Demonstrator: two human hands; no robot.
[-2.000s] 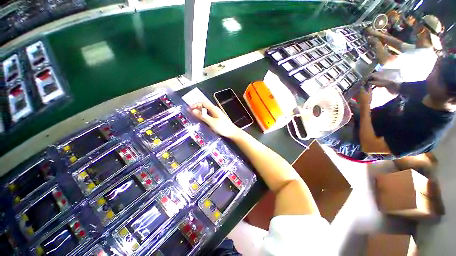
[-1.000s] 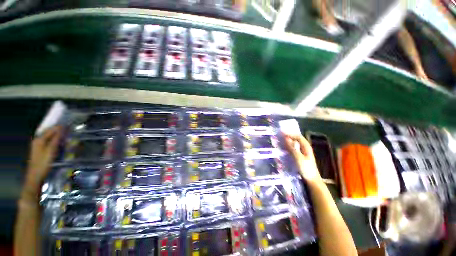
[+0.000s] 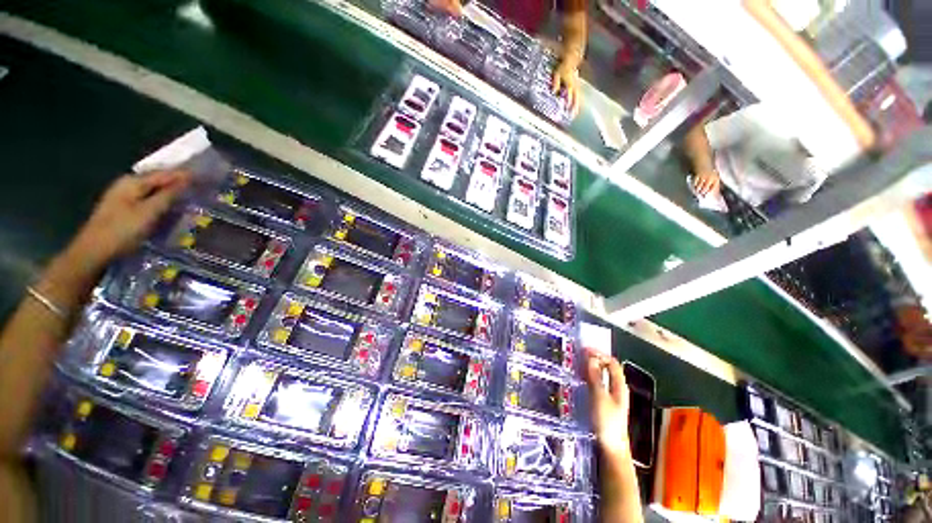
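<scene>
A large clear blister tray (image 3: 245,352) with rows of handheld units, dark screens with yellow and red spots, lies before me. My left hand (image 3: 133,215) grips its far left corner, a white card (image 3: 172,151) sticking out beyond the fingers. My right hand (image 3: 609,398) is closed at the tray's right edge, beside another white card (image 3: 596,338). The fingertips under both edges are partly hidden. The tray's near side is cut off by the picture's edge.
Right of the tray lie a smartphone (image 3: 641,414), an orange-and-white box (image 3: 693,460) and another filled tray (image 3: 802,449). Beyond is the green conveyor belt (image 3: 307,77) with a smaller tray of white-faced units (image 3: 475,169). A white upright (image 3: 705,264) crosses right. People work opposite.
The view has swung from the right side of the bench to the tray and belt. My left hand has come into view at the tray's left corner. My right hand stays at its right edge.
</scene>
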